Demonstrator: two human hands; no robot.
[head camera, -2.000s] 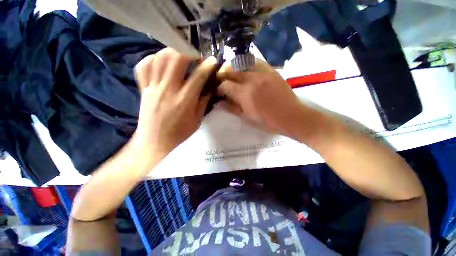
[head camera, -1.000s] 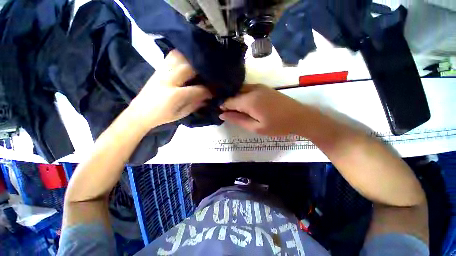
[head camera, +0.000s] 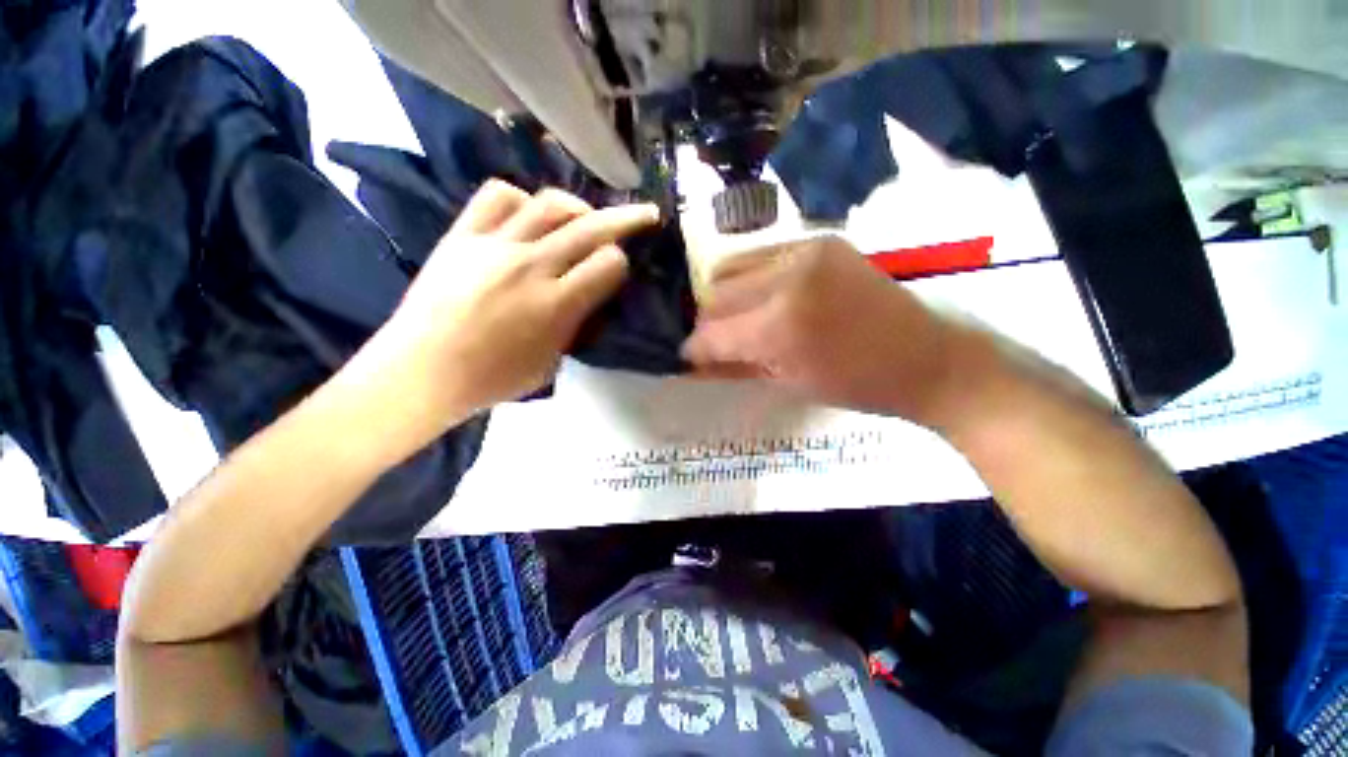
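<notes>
A dark garment (head camera: 281, 222) lies in a heap on the left of the white table, and a black folded edge (head camera: 639, 318) of cloth lies under the presser foot area (head camera: 665, 178). My left hand (head camera: 510, 289) rests on the cloth left of the needle, fingertips close to the foot. My right hand (head camera: 806, 318) pinches the cloth's right edge in front of the needle. The sewing machine head (head camera: 518, 59) hangs above, with a ridged metal knob (head camera: 744, 206) right of the needle. The needle tip is hidden.
A black phone-like rectangle (head camera: 1138, 266) lies at the right beside a red strip (head camera: 931, 258). Dark cut pieces (head camera: 946, 111) lie behind. A green item (head camera: 1274, 212) is at far right. Printed ruler marks run along the front table edge. Blue crates (head camera: 451, 629) stand below.
The cloth that was bunched up over the needle area now lies flatter under the foot. My left hand has moved onto it by the foot. The machine head shows more fully.
</notes>
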